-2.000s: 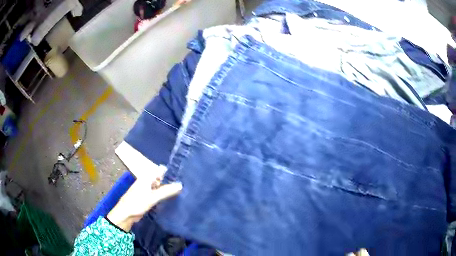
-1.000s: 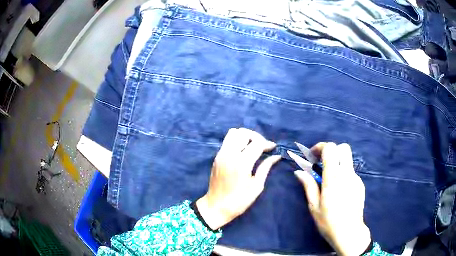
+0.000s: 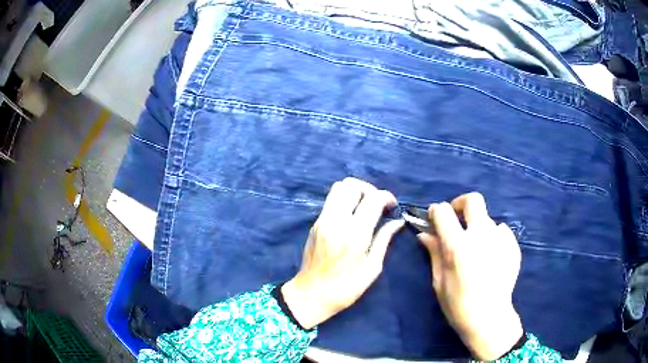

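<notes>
A dark blue denim vest (image 3: 298,156) with pale topstitching lies spread in front of me, its hem band along the left edge. My left hand (image 3: 344,248) pinches the fabric at a short stitched slot on a seam in the lower middle. My right hand (image 3: 472,273) holds small silver thread snips (image 3: 418,220), mostly hidden by the fingers. The blade tips point left and touch or nearly touch the pinched spot. Whether they have closed on a thread is too small to tell.
More blue denim (image 3: 146,166) lies under the vest at left. A blue crate (image 3: 124,305) stands below, a pale grey bin (image 3: 117,53) at upper left. Pale-lined garments (image 3: 490,32) lie behind, dark ones (image 3: 629,88) at right. Thread scraps lie on the floor.
My left hand left the hem edge and came to the slot in the middle. My right hand came in with the snips. Their blades, spread a second ago, are now nearer together and closer to my left fingertips.
</notes>
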